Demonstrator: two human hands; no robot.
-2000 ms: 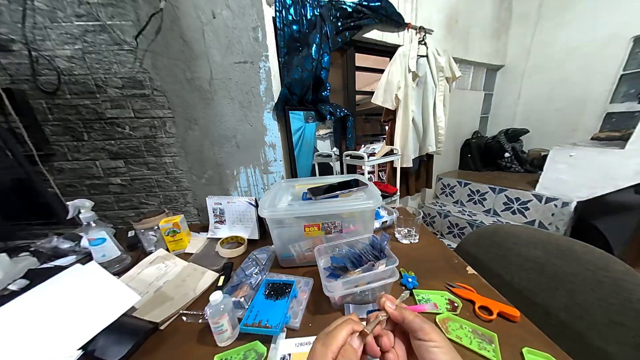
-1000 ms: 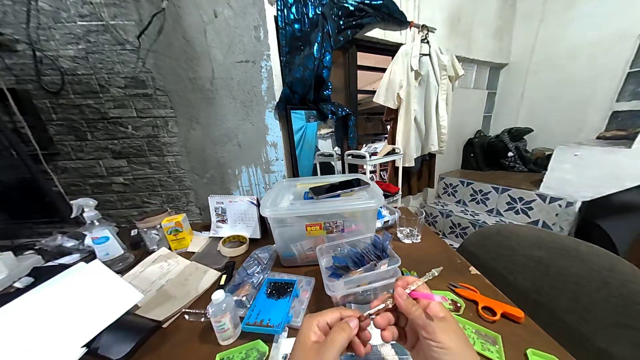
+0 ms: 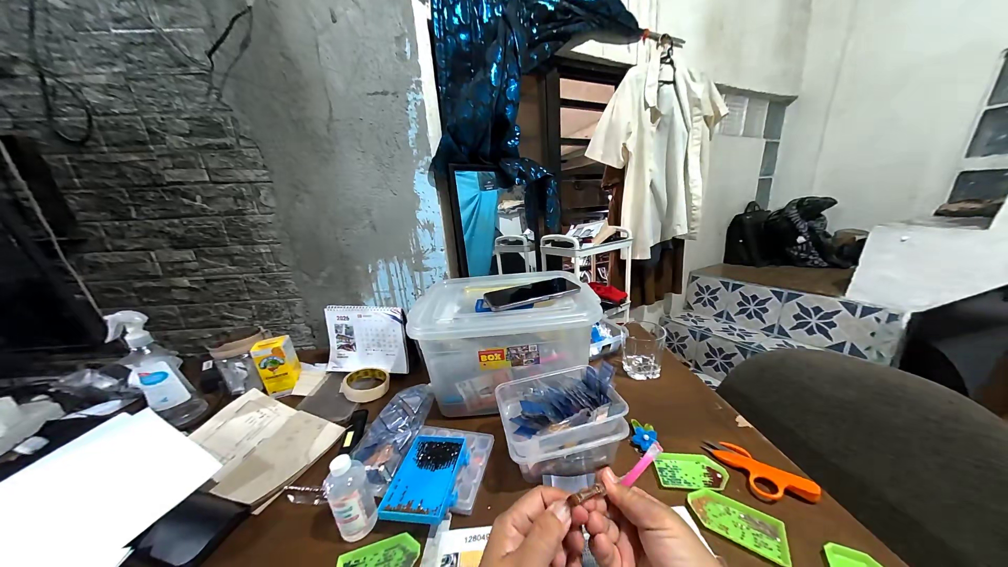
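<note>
Both my hands meet low in the middle of the view. My left hand (image 3: 529, 526) pinches one end of a small brown, shiny, rod-like piece (image 3: 586, 494) between thumb and finger. The other end is in the fingers of my right hand (image 3: 642, 516). A pink pen-like stick (image 3: 642, 465) rises behind my right thumb; whether that hand holds it I cannot tell. Beyond the hands stand stacked clear plastic tubs (image 3: 563, 441) with blue packets. Green trays (image 3: 740, 526) with small beads lie to the right, and a blue tray (image 3: 425, 480) with dark beads lies to the left.
Orange-handled scissors (image 3: 776, 472) lie at the right. A lidded clear storage box (image 3: 504, 346) carries a phone (image 3: 531, 294). Nearby are a drinking glass (image 3: 643, 354), a small bottle (image 3: 350, 500), a tape roll (image 3: 365, 385), a spray bottle (image 3: 161, 378) and white paper sheets (image 3: 102, 488).
A second ago a long, pale, decorated rod stuck out up and right past my right hand; now only a short brown part shows between my fingers. Both hands remain together.
</note>
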